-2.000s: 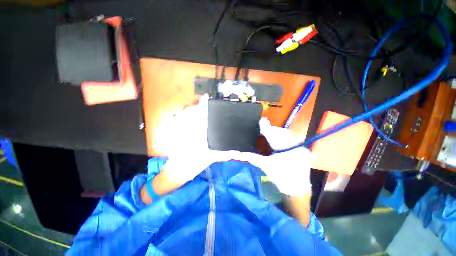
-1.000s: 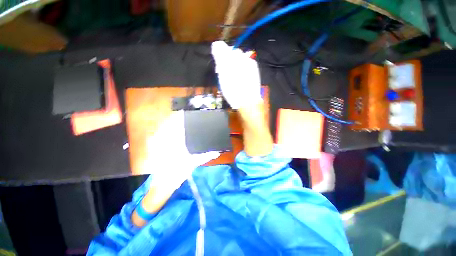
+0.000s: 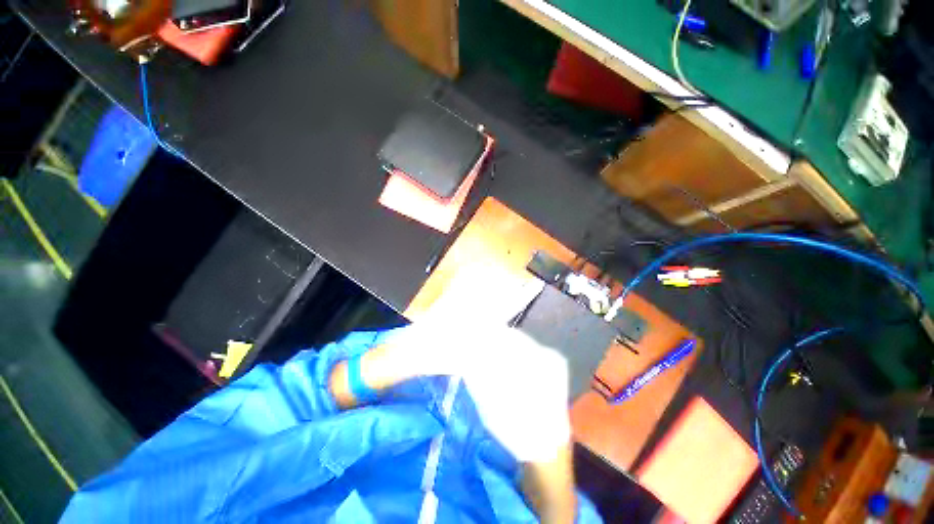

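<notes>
A flat black set-top box [image 3: 574, 330] lies on the orange base board [image 3: 486, 233], against the dark connector block [image 3: 546, 266] with its white and silver plugs. My white-gloved left hand [image 3: 479, 302] is at the left side of the box, its fingers on the edge. My white-gloved right hand [image 3: 524, 397] is at the box's near edge, overlapping the left hand; glare hides its fingers. A thick blue cable [image 3: 737, 237] ends at the plugs behind the box. A blue marker pen [image 3: 652, 372] lies on the board, right of the box.
Another black box [image 3: 435, 154] sits on a salmon pad [image 3: 422, 205] at the left. A bare pad [image 3: 698, 461], a remote control [image 3: 770, 486] and an orange-brown switch box [image 3: 845, 471] are at the lower right. RCA plugs [image 3: 689, 275] lie behind. A green-topped shelf [image 3: 655, 41] stands beyond.
The view has turned and shifted left. My right hand has come back from behind the board to the box's near edge and let go of the blue cable, which now ends at the plugs.
</notes>
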